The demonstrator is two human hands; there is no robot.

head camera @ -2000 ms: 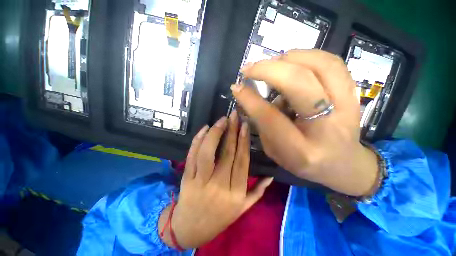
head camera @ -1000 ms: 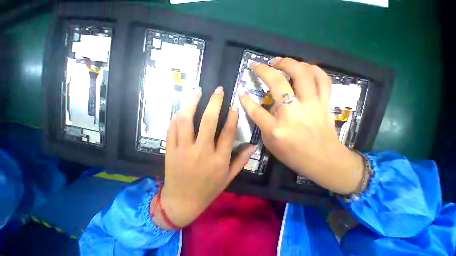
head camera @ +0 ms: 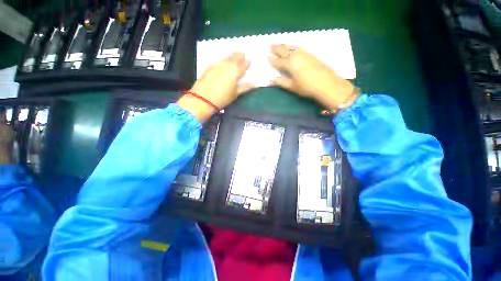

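Observation:
A white sheet (head camera: 335, 52) with a toothed far edge lies on the green bench beyond the foam tray. My left hand (head camera: 228, 79) is on its left part and my right hand (head camera: 299, 68) on its middle, fingers pointing toward each other with a gap between. Fingertips are blurred against the white; I cannot tell if either holds a piece. The black foam tray (head camera: 218, 181) lies nearer to me, holding opened phones: one in the middle slot (head camera: 255, 164), one to the right (head camera: 318, 178), others partly under my left sleeve.
Another black tray (head camera: 110, 82) with several opened phones stands at the far left. A further tray with phones (head camera: 38, 131) is at the left, by another person's blue sleeve (head camera: 22, 214). Dark racks or trays with phones (head camera: 467, 71) line the right edge.
Both my hands have left the phone in the tray and moved forward onto the white sheet. The view has shifted, showing the sheet and other trays.

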